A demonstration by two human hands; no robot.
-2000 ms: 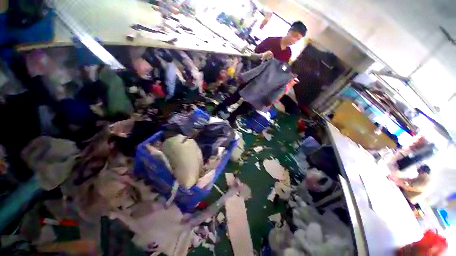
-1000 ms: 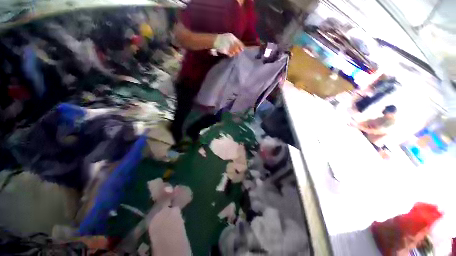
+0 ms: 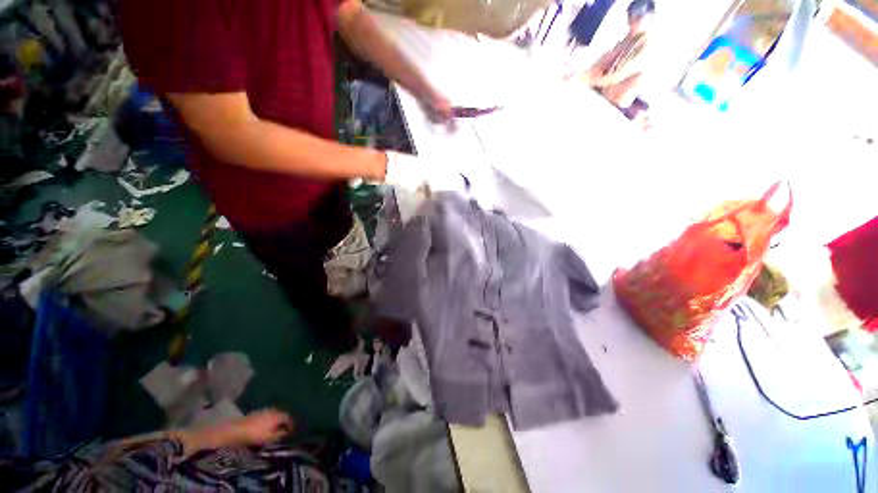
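A dark grey short-sleeved jacket [image 3: 462, 289] lies front up on the white table [image 3: 616, 453], with dark tabs down its front opening; its lower left part reaches the table edge. Another person's white-gloved hand [image 3: 409, 171] is at its collar end. My left hand [image 3: 265, 427] is low at the left, small and blurred, away from the jacket, its fingers seemingly curled; nothing clear shows in it. My right hand is not in view. Shears [image 3: 722, 453] with black handles lie right of the jacket.
A red plastic bag [image 3: 698, 274] stands on the table, with a dark cord [image 3: 770, 400] near it. A person in a dark red shirt [image 3: 279, 106] stands across at the left. Scraps litter the green floor [image 3: 260, 318]. A blue crate [image 3: 63, 376] is at far left.
The view has moved closer to the table. The other person has come nearer, and the jacket they held up now lies on the table. My left hand has come into view.
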